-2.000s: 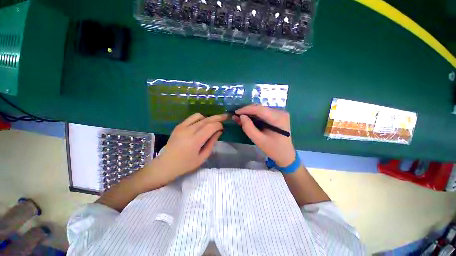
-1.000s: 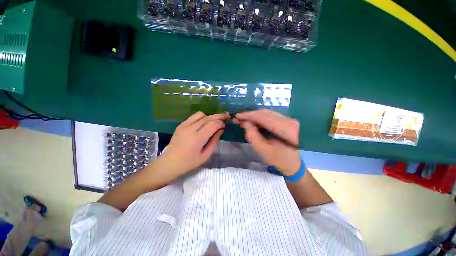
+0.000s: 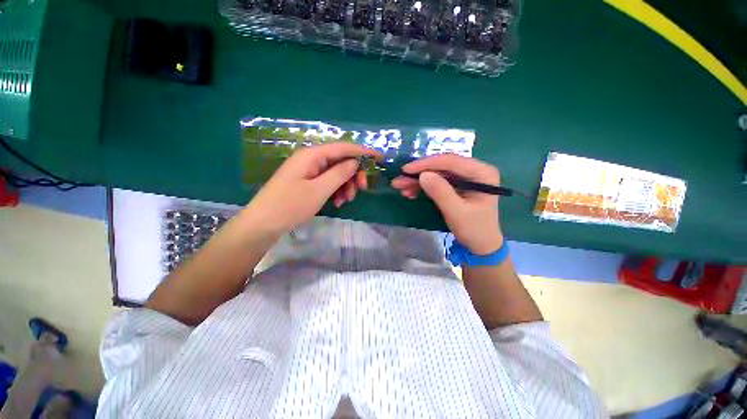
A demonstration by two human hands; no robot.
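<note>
My left hand [image 3: 315,184] pinches a small dark component [image 3: 365,163] between thumb and fingertips, over the near edge of the film sheet. My right hand [image 3: 463,196] holds a slim black pen-like tool [image 3: 483,187] whose rear end points right; its tip is near the component, too small to tell if touching. A blue band is on my right wrist. The flat shiny film sheet [image 3: 270,155] lies beyond my hands, olive-yellow at its left end and silvery at its right. My hands hide part of its near edge.
A clear tray of dark parts [image 3: 377,33] stands at the far side. An orange-and-white strip [image 3: 610,192] lies right. A small black box [image 3: 168,53] and a green vented box [image 3: 49,74] stand left. A white tray with round parts [image 3: 139,245] is below the bench edge. A person's foot [image 3: 47,334] shows lower left.
Both hands have moved up slightly over the sheet. The left hand has turned and shows the component more. The right hand has tilted the tool flatter, and its fingertips are farther from the left hand's.
</note>
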